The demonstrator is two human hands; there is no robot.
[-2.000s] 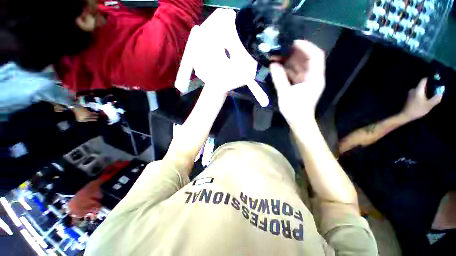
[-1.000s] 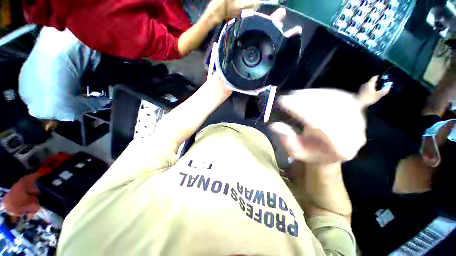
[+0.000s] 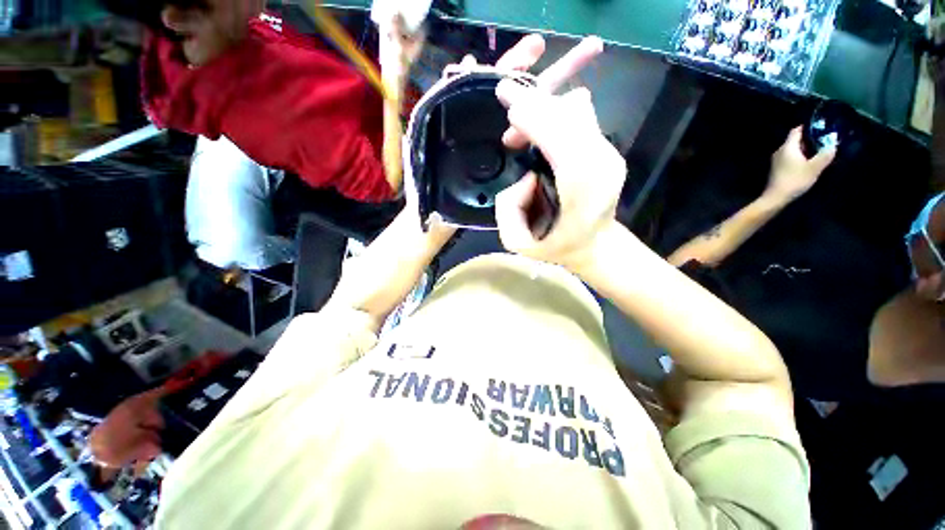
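A white housing (image 3: pixel 414 155) with a round black hollow inner part (image 3: pixel 466 155) is held up in front of my chest, its open side facing me. My left hand (image 3: pixel 440 230) holds the housing from the left and below; most of its fingers are hidden behind it. My right hand (image 3: pixel 570 166) is at the right rim, with fingers bent over the edge and the thumb near the opening. A dark piece (image 3: pixel 543 205) shows between the right thumb and palm; I cannot tell whether it is separate from the inner part.
A person in red (image 3: pixel 301 104) sits at the upper left. A clear blister tray (image 3: pixel 756 39) of small modules lies on the green bench (image 3: pixel 622 19). Another person's hand (image 3: pixel 800 166) at the right holds a black part (image 3: pixel 832 126). Black crates (image 3: pixel 83 238) stand at the left.
The housing has moved a little left and down. My right hand has come up from beside it onto its right rim. The person in red has a hand raised near the bench.
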